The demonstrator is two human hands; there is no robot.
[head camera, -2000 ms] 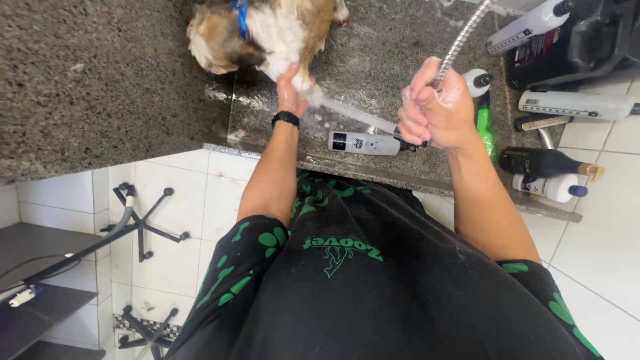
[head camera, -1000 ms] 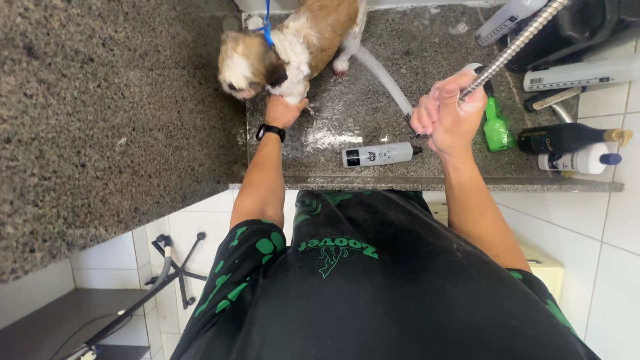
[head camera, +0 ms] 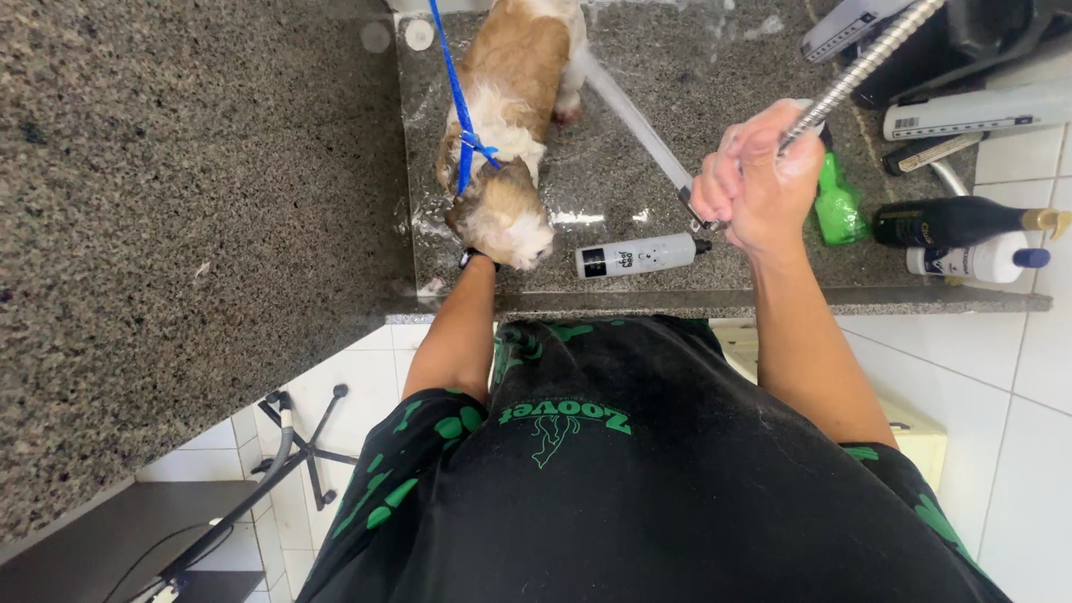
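Observation:
A wet brown and white dog stands in the granite wash basin, its head lowered toward the front edge. A blue leash loops around its neck. My left hand is hidden under the dog's head and chest; only the forearm and the dark wristband show. My right hand is closed around the handle of a shower sprayer on a metal hose. Water streams from it toward the dog's hindquarters. A grey-white bottle with a black cap lies between the dog's head and my right hand.
At the right stand or lie a green bottle, a black pump bottle, a white bottle, a brush, clear bottles and a black container. A granite slab rises at the left. A wheeled stand is below.
The dog has turned its head down toward the front edge, over my left hand, which showed at its chest and front leg before. My right hand still holds the sprayer. The view has shifted.

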